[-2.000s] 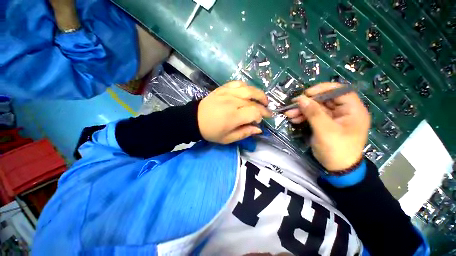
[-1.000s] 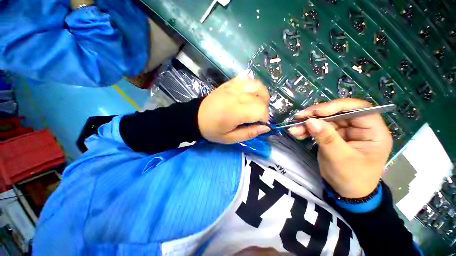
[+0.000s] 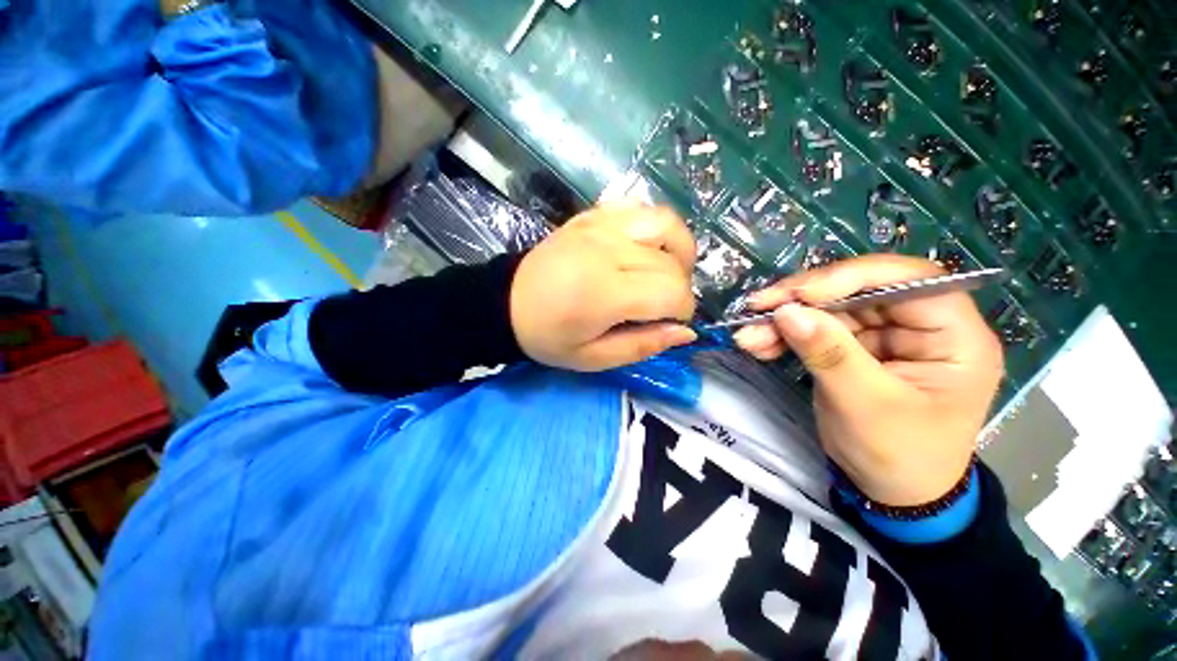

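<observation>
My right hand (image 3: 904,375) holds slim grey tweezers (image 3: 891,294) between thumb and fingers, their tip pointing left towards my left fingertips. My left hand (image 3: 604,287) is closed, thumb against fingers, at a bright blue piece (image 3: 671,375) that shows below the thumb. Whether it also pinches a small module is hidden. The clear blister tray (image 3: 891,155) lies beyond both hands on the green bench, with small dark and silver modules in its pockets. The tweezer tip is at the blue piece, beside the left thumb; anything at the tip is too small to name.
A white paper sheet (image 3: 1097,426) with a grey-brown stepped sheet (image 3: 1033,443) lies at the right, near another parts tray (image 3: 1136,523). A neighbouring person's blue sleeve (image 3: 258,103) is at upper left. Red crates (image 3: 78,413) stand on the blue floor at left. Wrapped clear plastic (image 3: 471,213) is by the bench edge.
Since the first frame my right hand has moved right and down, and the tweezers have come down to the blue piece, which shows more. Since the second frame both hands have hardly moved.
</observation>
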